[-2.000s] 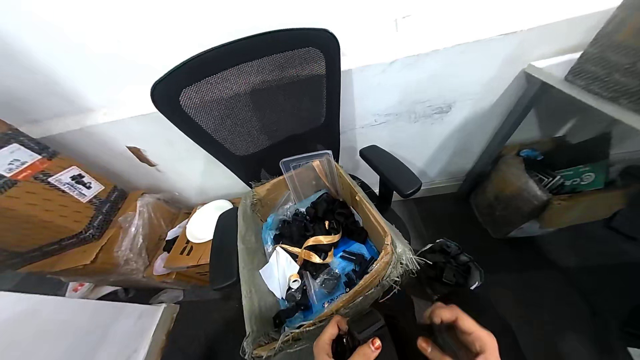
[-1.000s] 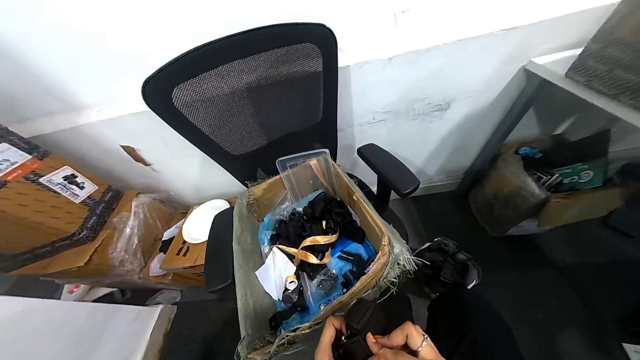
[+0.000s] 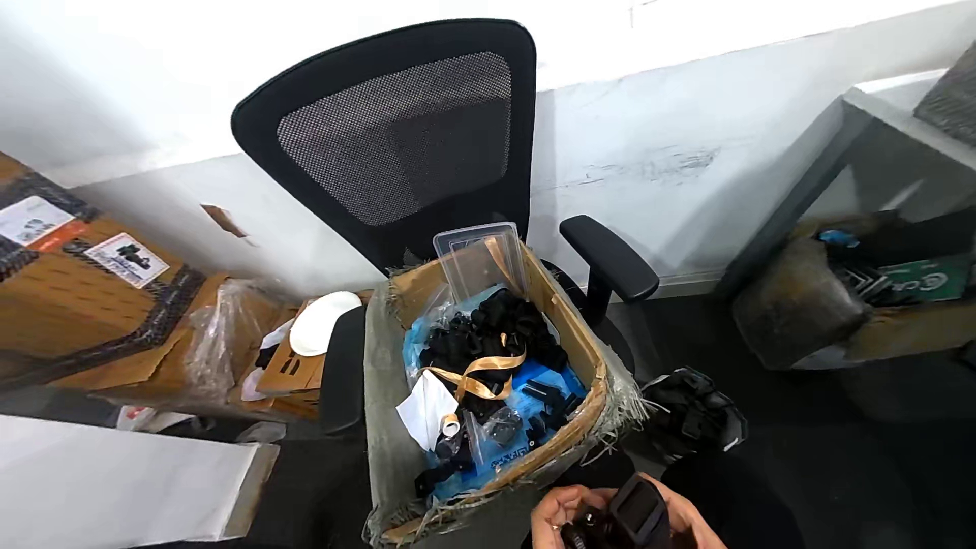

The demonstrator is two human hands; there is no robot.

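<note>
At the lower edge of the head view, my left hand (image 3: 559, 512) and my right hand (image 3: 681, 512) are both closed around a black plastic buckle-like part (image 3: 639, 509) with other dark pieces beside it. Just beyond them, a worn cardboard box (image 3: 488, 488) with frayed woven wrapping rests on a black mesh office chair (image 3: 404, 130). Inside the box lie black straps and parts (image 3: 496, 328), a tan ribbon (image 3: 488, 368), a blue plastic bag (image 3: 496, 465), a white paper piece (image 3: 425, 408) and a clear plastic tray (image 3: 480, 263). My fingers partly hide the held pieces.
A black bundle in clear plastic (image 3: 694, 415) lies on the floor right of the box. The chair's armrests (image 3: 610, 255) flank the box. Large cardboard cartons (image 3: 84, 297) stand left, a white panel (image 3: 114, 480) lower left. At right, an open box (image 3: 907, 328) sits under a grey shelf (image 3: 907, 130).
Two seconds ago my hands were apart, each with a dark piece at its fingers; now they are together around the black parts. The buckle-like part has become visible between them.
</note>
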